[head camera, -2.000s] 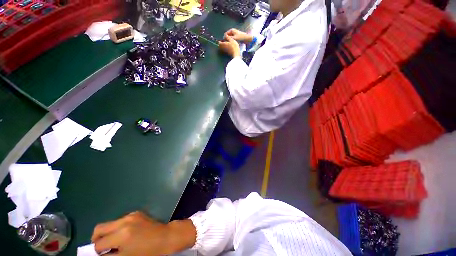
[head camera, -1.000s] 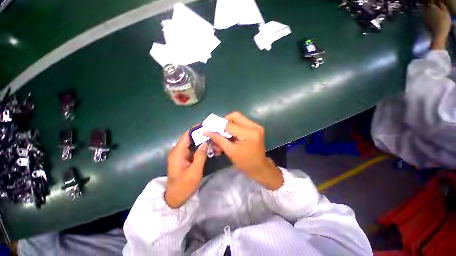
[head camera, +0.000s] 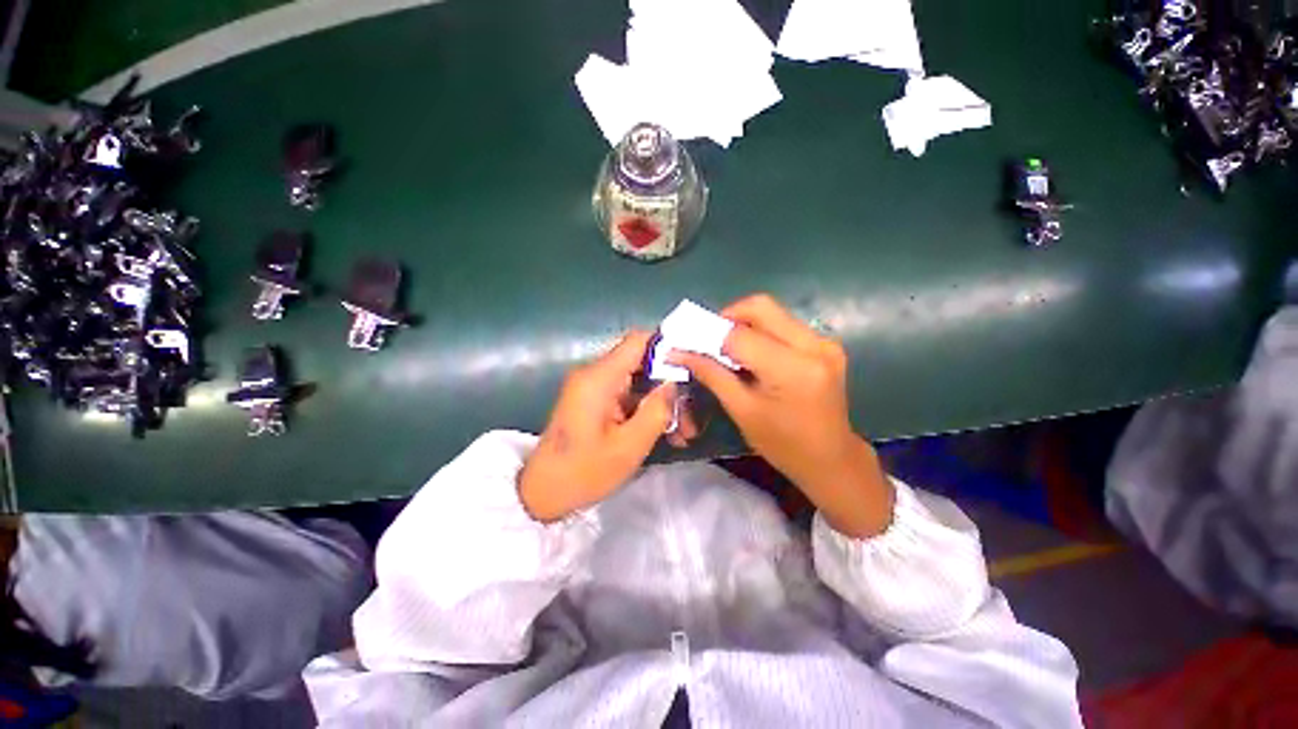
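Observation:
My left hand (head camera: 594, 432) holds a metal clip (head camera: 675, 409) by its silver wire end, above the front edge of the green bench. Most of the clip's dark face is hidden by a small folded white wipe (head camera: 692, 338). My right hand (head camera: 797, 396) pinches this wipe with thumb and fingers and presses it on the clip's face. A clear solvent bottle (head camera: 651, 195) with a red diamond label stands beyond my hands.
Spare white wipes (head camera: 689, 64) lie behind the bottle. A clip pile (head camera: 100, 271) is at the left, with several separate clips (head camera: 375, 301) beside it. A single clip (head camera: 1038, 201) lies at the right, before another pile (head camera: 1221, 86). Another person's sleeve (head camera: 1210, 463) is at the right edge.
Two seconds ago my right hand held a wipe by the bottle. My left hand came into view with the clip, and both hands met. Since then the view has turned slightly; the hold looks the same.

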